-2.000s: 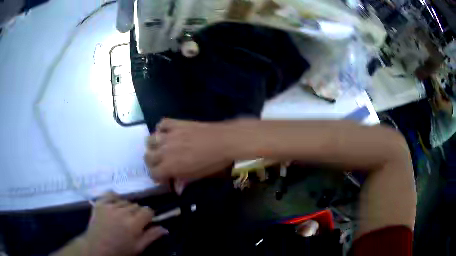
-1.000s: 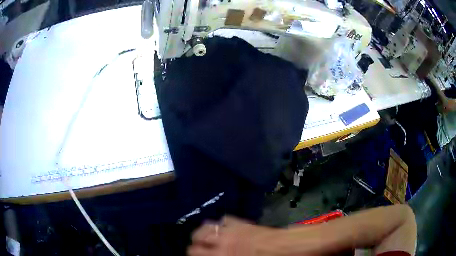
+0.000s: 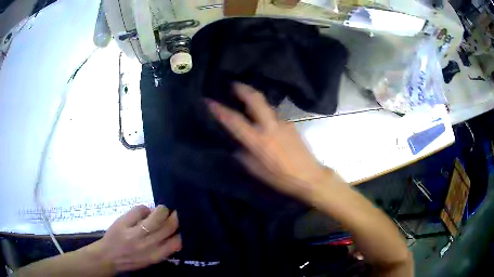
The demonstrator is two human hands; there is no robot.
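The dark garment (image 3: 216,178) lies under the machine head, its straight left edge running from the presser foot (image 3: 157,80) towards me and over the table's front edge. My left hand (image 3: 142,238) has its fingers curled on that edge near the table front. My right hand (image 3: 265,143) is slightly blurred, fingers spread, over the bunched cloth right of the foot. A row of small white marks (image 3: 194,263) shows low on the cloth. The needle tip cannot be made out.
The machine head's cream dial (image 3: 181,62) stands close right of the foot. A thin white strip (image 3: 40,178) crosses the left table and its front edge. A clear plastic bag (image 3: 414,81) and a blue-white card (image 3: 427,136) lie at right.
My left hand has come into view and onto the cloth edge. My right hand has moved up from the bottom onto the cloth. The cloth's right part is bunched further back, baring table at right.
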